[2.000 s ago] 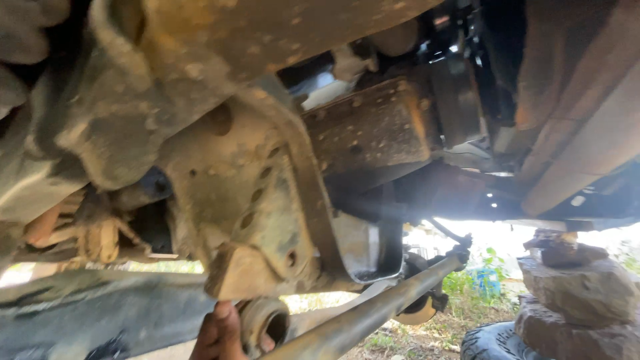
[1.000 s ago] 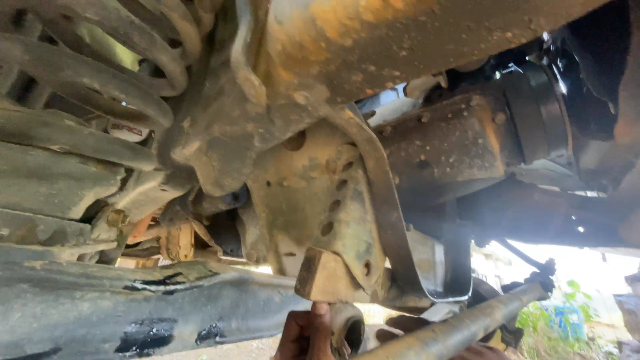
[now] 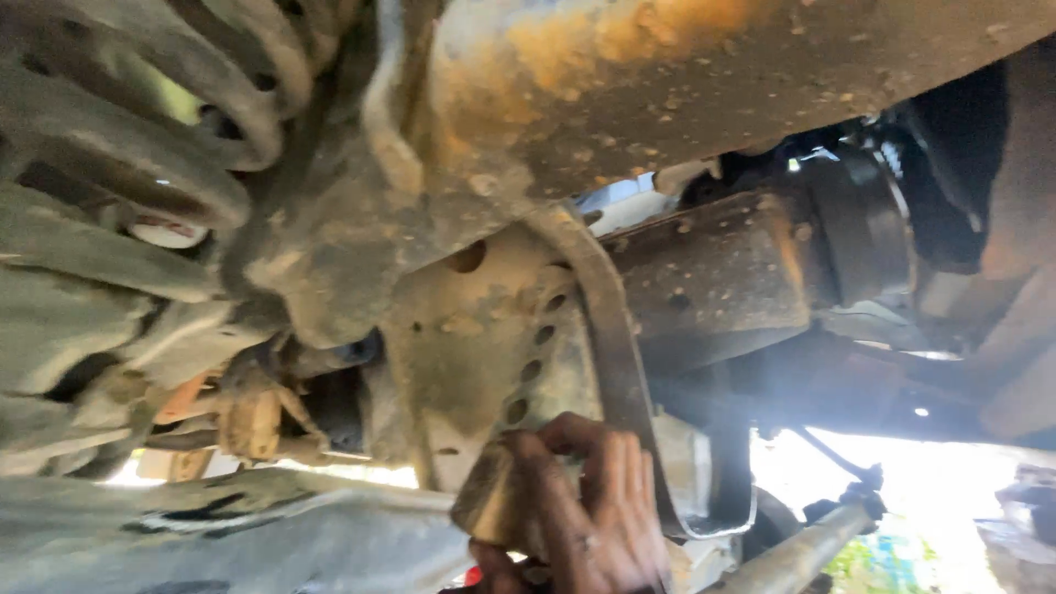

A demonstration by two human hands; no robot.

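A holed metal bracket (image 3: 462,346) hangs under the vehicle's frame rail (image 3: 643,91). My right hand (image 3: 586,503), slightly blurred, has its bent fingers against the block-like lower end (image 3: 487,495) of the bracket; it hides part of that end, and its exact grip is unclear. Just below, at the bottom edge, part of my left hand (image 3: 495,569) shows close under the block; what it holds is hidden. A curved metal strap (image 3: 619,355) runs down just right of the bracket. A metal rod (image 3: 808,549) slants up at the lower right.
A coil spring (image 3: 157,148) fills the upper left. Along the lower left lies a broad grey metal part (image 3: 247,528). Behind the strap sits a rusty metal housing (image 3: 709,280). Stacked stones (image 3: 1027,520) stand at the right edge, with bright daylight beside them.
My right hand has risen to the bracket's lower end from the bottom edge near the rod. The rod's round bushing end, in view earlier, is now hidden. The view has shifted toward the coil spring.
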